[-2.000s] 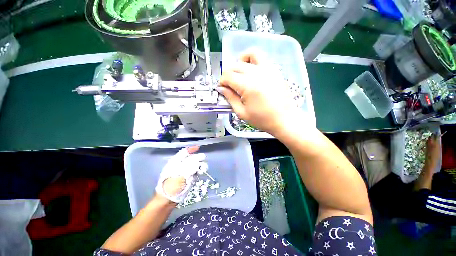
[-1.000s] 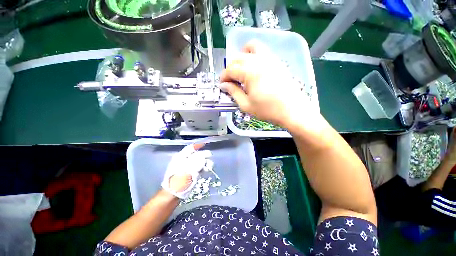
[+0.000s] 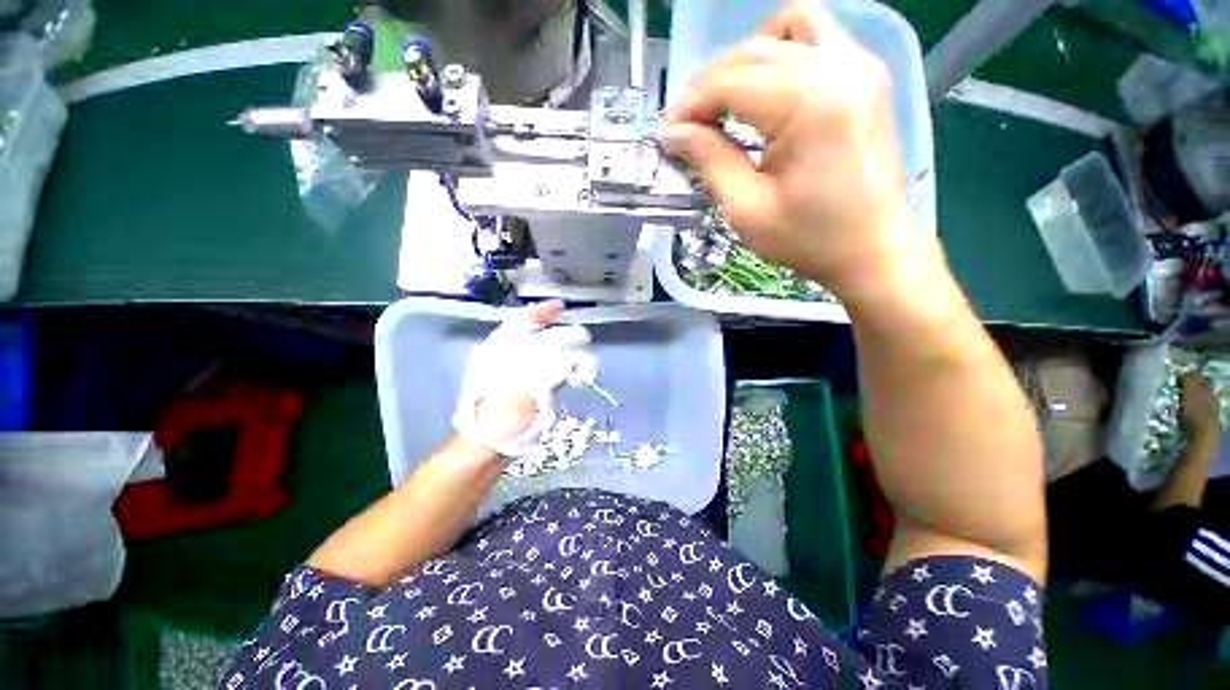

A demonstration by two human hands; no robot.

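My left hand (image 3: pixel 519 378), in a white glove with a bare fingertip, is over the pale lap tray (image 3: pixel 421 353). It holds a small whitish workpiece (image 3: pixel 591 383) with a thin stem pointing right. More small workpieces (image 3: pixel 573 442) lie in the tray beside and below the hand. My bare right hand (image 3: pixel 796 142) is at the fixture (image 3: pixel 627 148) at the right end of the silver assembly head (image 3: pixel 402 121). Its thumb and index fingertips are pinched together against the fixture; whether a part is between them is hidden.
A bench bin (image 3: pixel 917 81) of white and green parts is under my right hand. The bowl feeder (image 3: pixel 519 47) is behind the head. A side bin (image 3: pixel 758 458) stands right of the lap tray. A clear plastic box (image 3: pixel 1090 223) is at right. Another person's hand (image 3: pixel 1198 411) is in a bin far right.
The view has shifted, so bench and machine appear higher and further right. My right hand stays at the fixture. My left hand stays over the lap tray with the workpiece.
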